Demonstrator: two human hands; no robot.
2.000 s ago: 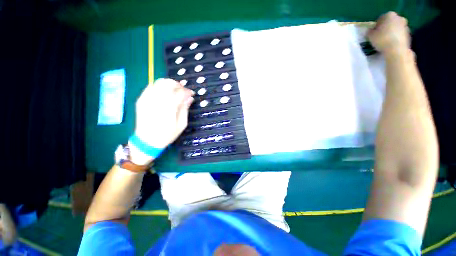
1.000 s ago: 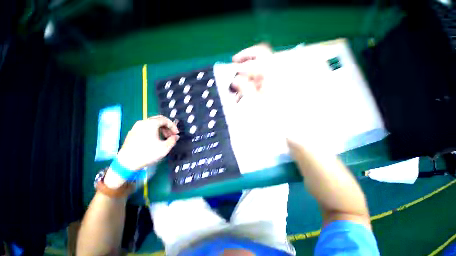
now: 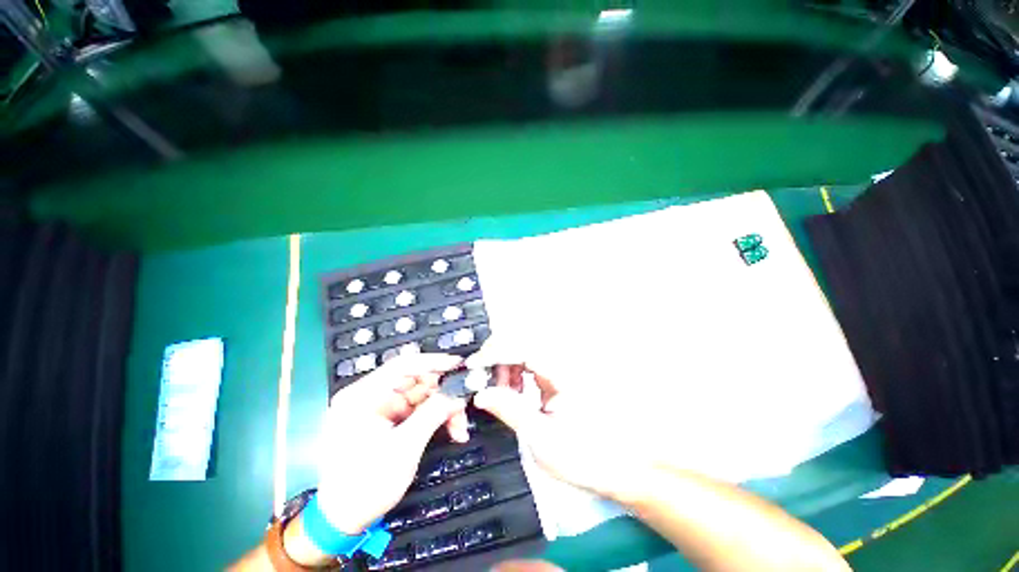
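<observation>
A small black unit with a pale round centre [image 3: 467, 382] is held between the fingertips of both hands, above the tray. My left hand [image 3: 386, 425] grips its left side. My right hand [image 3: 536, 419] grips its right side. The black component tray [image 3: 333, 293] lies beneath, partly hidden by my hands. Its upper rows hold units with whitish centres [image 3: 392, 277]. Its lower rows hold glossy black housings [image 3: 456, 503]. A few green boards [image 3: 751, 248] lie on the white sheet [image 3: 659, 335] at its upper right.
A pale blue-white paper slip [image 3: 188, 409] lies on the green bench at the left. Tall black ridged stacks stand at the left [image 3: 67, 391] and right [image 3: 911, 324] bench ends. Yellow tape [image 3: 288, 369] runs between the slip and tray.
My right hand has come from the sheet's far right to the tray and meets my left hand at the unit. The green boards now show on the sheet. The camera view has tilted up.
</observation>
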